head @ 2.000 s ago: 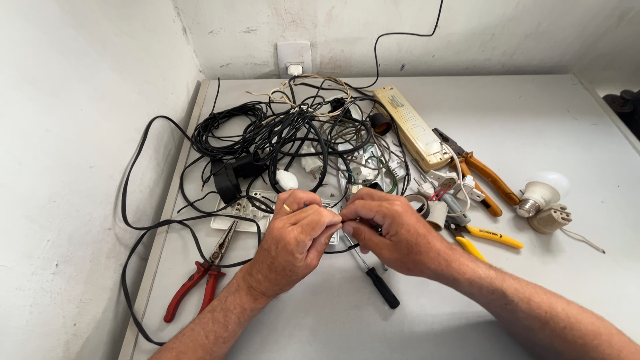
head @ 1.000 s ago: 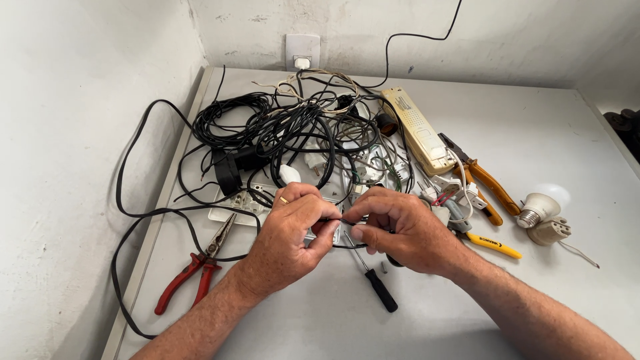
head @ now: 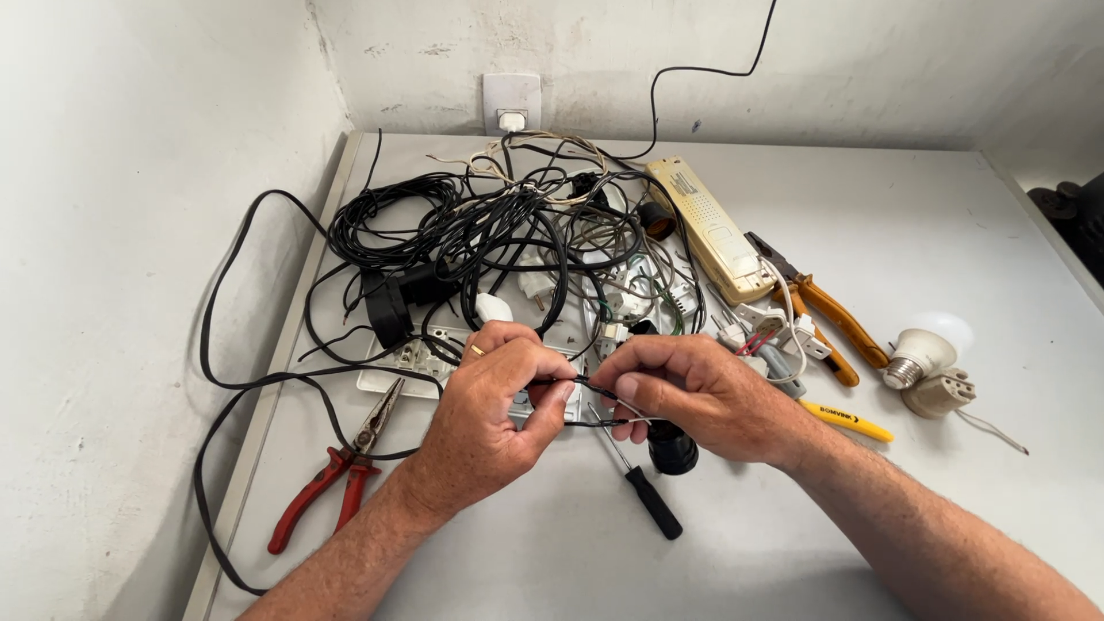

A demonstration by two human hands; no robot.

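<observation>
My left hand (head: pixel 504 410) pinches a black electrical wire (head: pixel 585 423) between thumb and fingers. My right hand (head: pixel 690 392) holds the black strands close to it, and thin bare ends show beneath its fingers. A black lamp socket (head: pixel 671 448) sits just below my right hand, partly covered by it. The screwdriver (head: pixel 653 503) with a black handle lies on the table below both hands. To the left, red-handled long-nose pliers (head: pixel 358 453) rest with their jaws pointing up. Behind my hands spreads a tangle of black cables (head: pixel 517 216); a white socket strip (head: pixel 405 371) is partly hidden.
A beige plastic device (head: pixel 711 228), orange-handled pliers (head: pixel 828 319), a yellow-handled tool (head: pixel 845 420), a light bulb (head: pixel 923 349) and a ceramic lamp holder (head: pixel 940 392) lie to the right. White plugs (head: pixel 763 323) sit nearby. A wall outlet (head: pixel 512 103) holds a plug. A black cable (head: pixel 207 345) loops over the table's left edge.
Between my hands, black wires with bare ends now show, where earlier the fingers were close together. More of the black lamp socket shows below my right hand.
</observation>
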